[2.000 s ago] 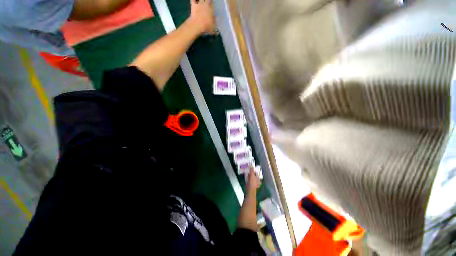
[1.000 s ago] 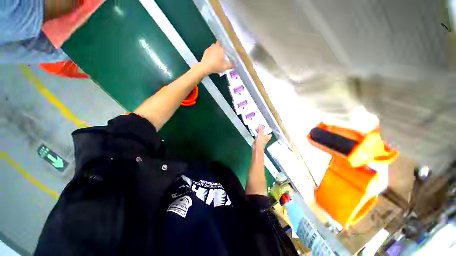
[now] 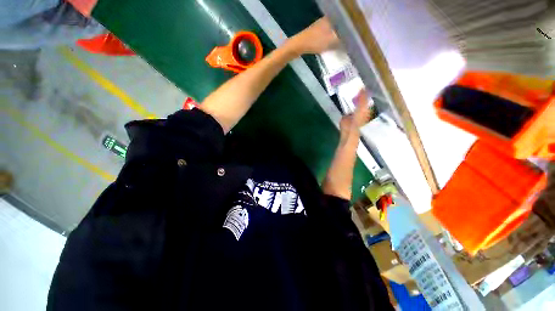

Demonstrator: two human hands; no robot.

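A short row of white product boxes with purple marks [image 3: 341, 78] lies on the dark green conveyor between the pale rails. My left hand [image 3: 317, 37] is at the upper end of the row, its fingers partly hidden by the metal edge. My right hand [image 3: 358, 114] is at the lower end, thumb over the last box. The boxes are held between both hands. They are blurred, so their exact edges are hard to tell.
An orange tape dispenser [image 3: 244, 51] stands on the green bench [image 3: 280, 115]. A large orange dispenser [image 3: 487, 109] is on the shelf at right. Barcode label sheets [image 3: 426, 267] hang at lower right. A person's blue-grey clothing shows at upper left.
The view has shifted. My left hand has come from far up the belt to the row's upper end. The separate, spaced boxes are now a shorter row between my hands.
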